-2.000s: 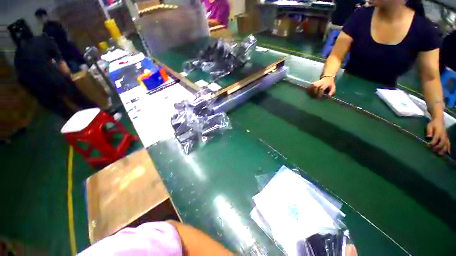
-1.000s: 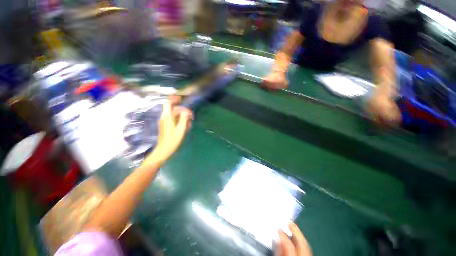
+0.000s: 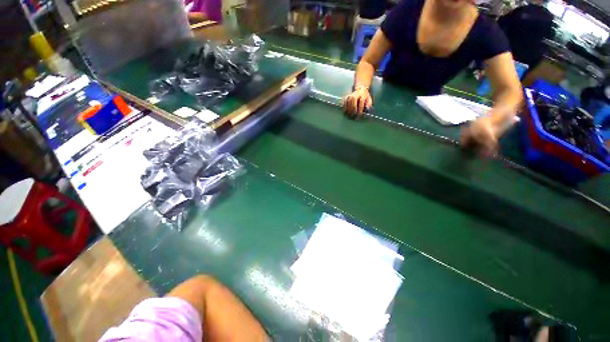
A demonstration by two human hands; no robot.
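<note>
A stack of clear poly bags (image 3: 348, 274) lies on the green tabletop in front of me, looking white under the light. Bagged adapters (image 3: 187, 174) lie heaped at the left, black inside crinkled plastic. My left forearm shows at the bottom edge, but the left hand is out of the picture. A small blurred part of my right hand (image 3: 540, 331) shows at the lower right edge, beside black adapters (image 3: 510, 324). Whether it grips one cannot be told.
The green conveyor belt (image 3: 401, 180) runs beyond the tabletop. More bagged pieces (image 3: 214, 67) lie on the raised board. Across the belt are a person, a white bag stack (image 3: 448, 109) and a blue and red basket (image 3: 565, 133) of black adapters. Cardboard (image 3: 97, 290) and a red stool (image 3: 43, 224) stand left.
The bagged adapter at the poly bag stack is gone from there. My left hand reached to the left heap and has drawn back out of view. My right hand has moved right, off the stack.
</note>
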